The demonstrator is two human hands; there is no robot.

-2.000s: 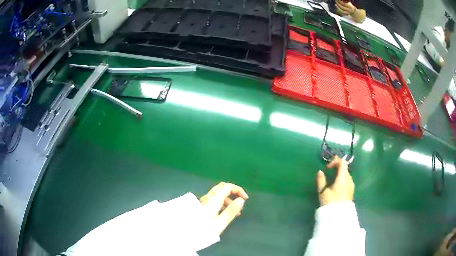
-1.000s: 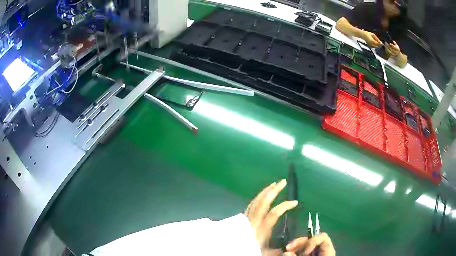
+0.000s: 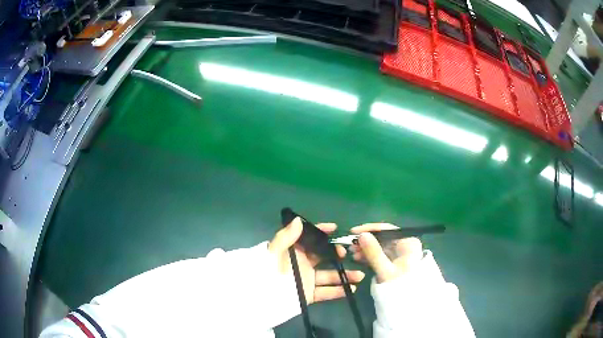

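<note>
A black phone middle frame (image 3: 319,243) is in my left hand (image 3: 324,277), held above the green belt. Its solid end points away from me, and its two long side bars run down toward the bottom edge of the picture. My left thumb lies on the solid end and my fingers are behind the frame. My right hand (image 3: 387,254) holds tweezers (image 3: 416,231) with a black handle pointing right. Their pale tips point left and are at the right edge of the solid end. Whether anything tiny is at the tips cannot be seen.
Another black frame (image 3: 564,191) lies on the green belt (image 3: 218,165) at the right. A red tray (image 3: 463,66) with black parts is at the back right, beside black blister trays (image 3: 284,20). Pale guide strips (image 3: 218,41) and a metal fixture (image 3: 109,92) are at the left.
The frame, earlier edge-on between my hands, now shows its solid end. The tweezers' tips have swung from pointing away to pointing left at it. The frame near the guide strips is gone from the belt.
</note>
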